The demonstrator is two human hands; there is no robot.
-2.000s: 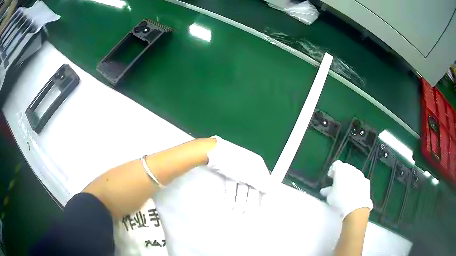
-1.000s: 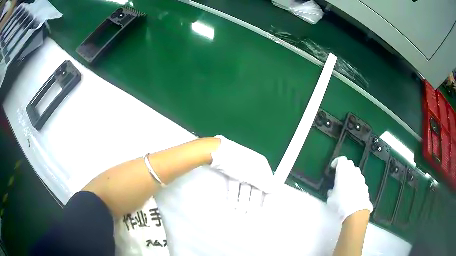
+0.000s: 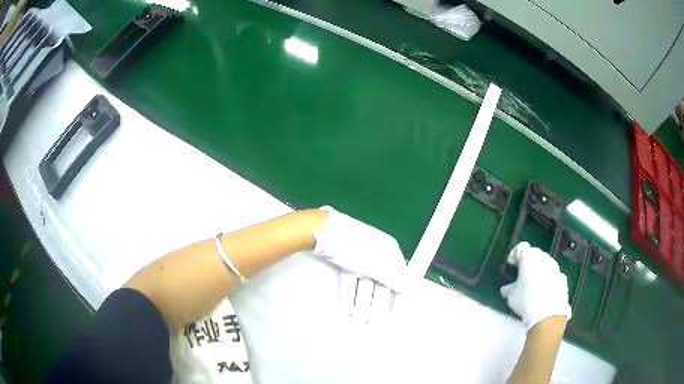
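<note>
Several black phone housings lie in an overlapping row on the green surface at the right. My right hand (image 3: 538,285), in a white glove, has its fingers curled on the near end of one housing (image 3: 543,198). One housing (image 3: 491,189) lies to its left, beside the white divider strip (image 3: 457,176). My left hand (image 3: 364,244), also gloved, rests at the strip's near end; its fingertips blend into the white sheet, so its hold is unclear.
A housing (image 3: 136,36) lies on the green belt at the upper left, another (image 3: 79,144) on the white bench sheet (image 3: 161,176). A red parts tray (image 3: 660,199) is at the right, a printed bag (image 3: 214,349) by my left forearm, film at the far edge.
The upper-left housing has moved further up and left. My right hand has moved slightly right with its housing, which now lies further from the one beside the strip. My left hand has hardly moved.
</note>
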